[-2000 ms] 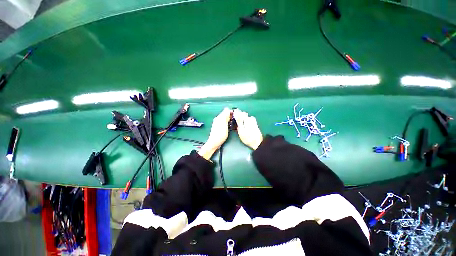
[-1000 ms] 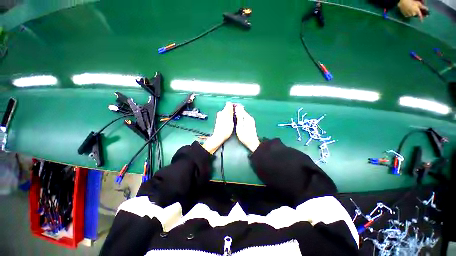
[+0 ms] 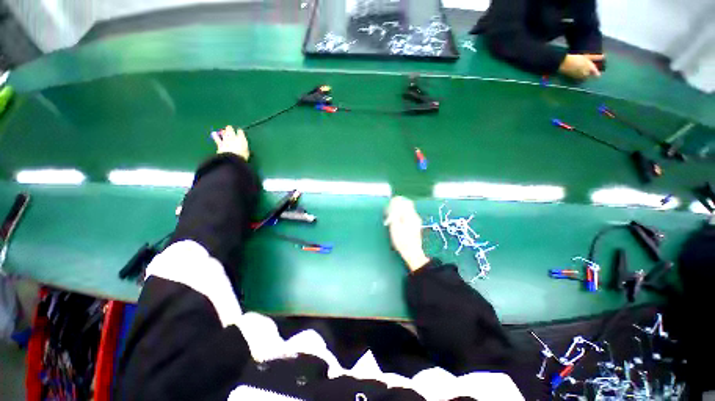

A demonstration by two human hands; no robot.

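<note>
My left hand (image 3: 233,144) reaches out over the belt, its fingers closed at the blue-and-red plug (image 3: 217,135) of a black cable lead. That lead runs right to its black clamp (image 3: 316,96). My right hand (image 3: 404,227) is over the near bench edge, just left of a pile of silver wire springs (image 3: 462,235); its fingertips are blurred, and I cannot tell if it holds anything. Another black clamp (image 3: 422,103) lies further right on the belt. My left sleeve hides much of the clamp heap, with one clamp (image 3: 284,207) showing beside it.
A spring tray (image 3: 313,47) lies across the line; a person's hand (image 3: 580,66) is at the far right. More leads (image 3: 592,141) lie on the belt. Clamps (image 3: 625,270) lie at right, above a silver spring heap (image 3: 627,384). A red bin (image 3: 38,352) of leads is low left.
My hands have parted: the left has moved forward and left to the belt, the right stays near the springs. The view has tilted up, showing the far tray. The clamp between my hands is gone from there.
</note>
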